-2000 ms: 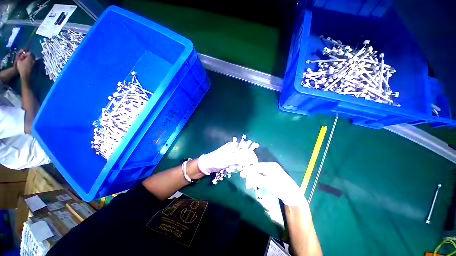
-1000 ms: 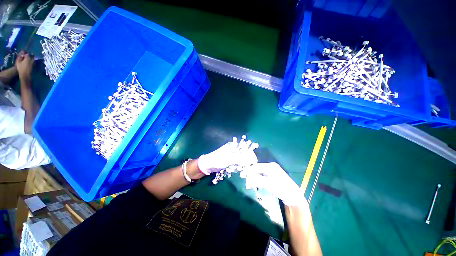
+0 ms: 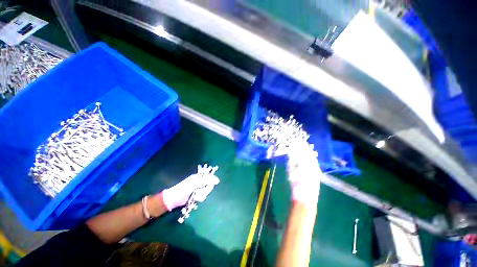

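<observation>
My left hand [image 3: 188, 191], in a white glove, is closed around a bunch of thin white rod parts [image 3: 207, 170] with knobbed ends above the green bench. My right hand [image 3: 304, 169], also gloved, is at the near rim of the smaller blue bin [image 3: 250, 152], its fingers at the rod heap [image 3: 277, 128]. The fingers are overexposed and blend with the pale rods, so I cannot tell whether they hold any. The large blue bin [image 3: 144, 141] at the left holds another heap of rods [image 3: 73, 148].
A lone rod [image 3: 355, 235] lies on the bench at the right. A low blue tray [image 3: 342, 156] adjoins the smaller bin. A loose rod pile [image 3: 23, 65] and label sheet [image 3: 22, 28] are at upper left. A black clip [image 3: 320, 48] and white papers [image 3: 384, 68] are on the ledge.
The view has shifted right and up. My right hand has moved away from the left hand to the smaller bin. My left hand still holds the bunch.
</observation>
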